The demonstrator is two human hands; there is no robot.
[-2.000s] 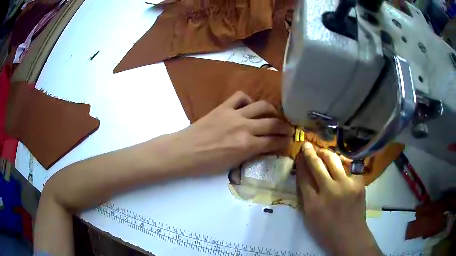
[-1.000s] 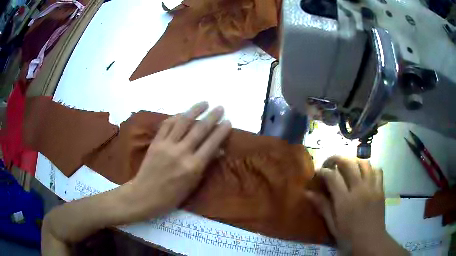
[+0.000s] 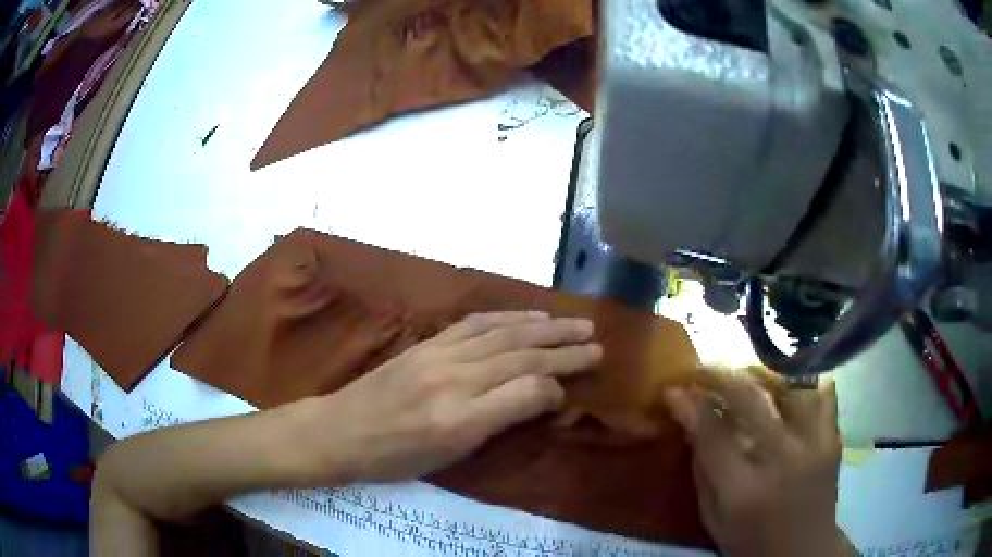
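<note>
A rust-brown gathered panel (image 3: 359, 316) lies across the near part of the white table, in front of the sewing machine head (image 3: 718, 141). My left hand (image 3: 479, 381) lies flat on the panel's middle, fingers pointing right and holding nothing. My right hand (image 3: 761, 435) is at the panel's right end, beside the lit needle area, and slightly blurred. Its fingertips touch the fabric edge; whether they pinch it cannot be told. The shiny needle plate cover (image 3: 615, 272) shows behind the panel. The needle itself is hidden.
A notched rust-brown piece (image 3: 131, 294) lies at the left. A rumpled rust-brown heap (image 3: 435, 54) is at the top. Red-handled snips (image 3: 941, 364) and brown scraps (image 3: 959, 468) lie right. A printed tape measure (image 3: 435, 528) runs along the near edge. Red fabric (image 3: 22, 283) is far left.
The panel came out from under the machine head and now lies spread in front of it. Since the last earlier frame, my left hand has slid right across it; my right hand remains at its right end.
</note>
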